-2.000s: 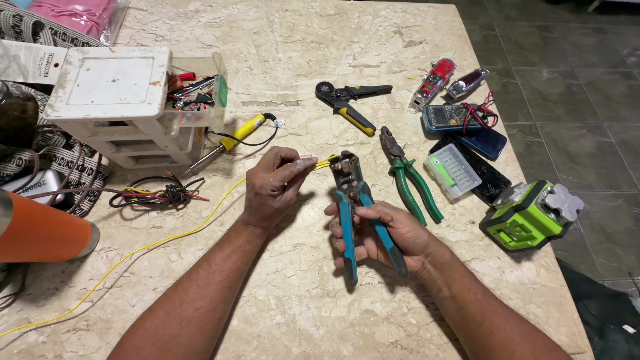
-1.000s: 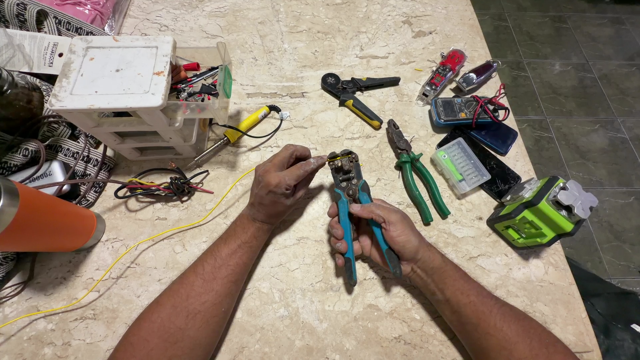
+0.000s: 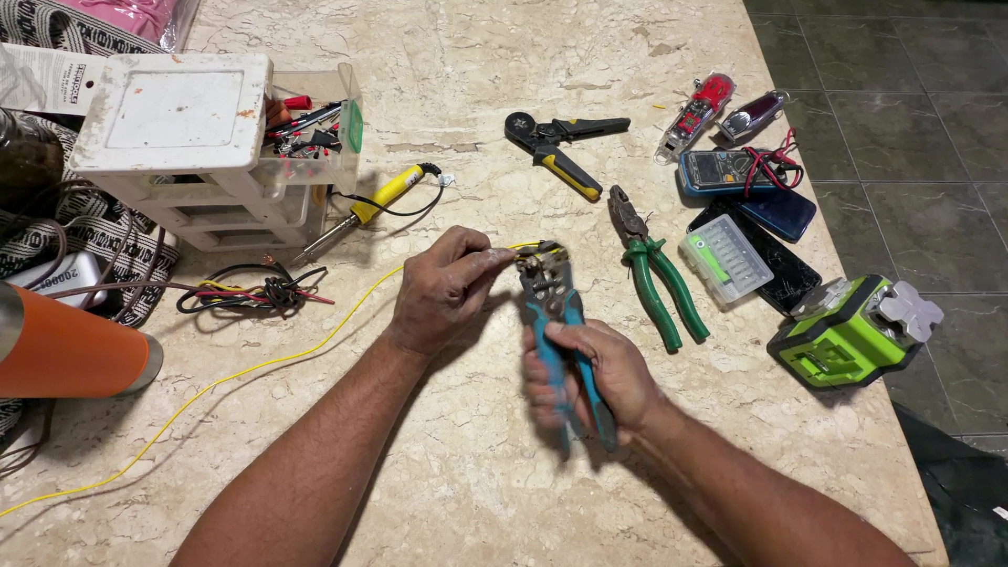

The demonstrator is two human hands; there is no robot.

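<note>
My left hand (image 3: 445, 291) pinches a thin yellow wire (image 3: 315, 346) near its end. The wire trails off to the lower left, and its end lies in the jaws of an automatic wire stripper (image 3: 547, 276). Around the stripper's blue handles my right hand (image 3: 598, 378) is closed; those handles and the fingers are blurred. Combination pliers with green handles (image 3: 661, 291) lie just right of the stripper. Beyond it rests a black and yellow crimping tool (image 3: 559, 146). A yellow soldering iron (image 3: 386, 193) lies behind my left hand.
At left stand a small plastic drawer unit (image 3: 169, 118), a bundle of wires (image 3: 252, 291) and an orange tumbler (image 3: 75, 346). On the right lie a multimeter (image 3: 724, 172), a cracked phone (image 3: 776, 268), a clear plastic case (image 3: 726, 260) and a green laser level (image 3: 850, 335), near the table edge.
Both hands stay close together at the stripper's head. The yellow wire now reaches across the jaws, and the stripper's handles, sharp a second ago, are blurred by motion.
</note>
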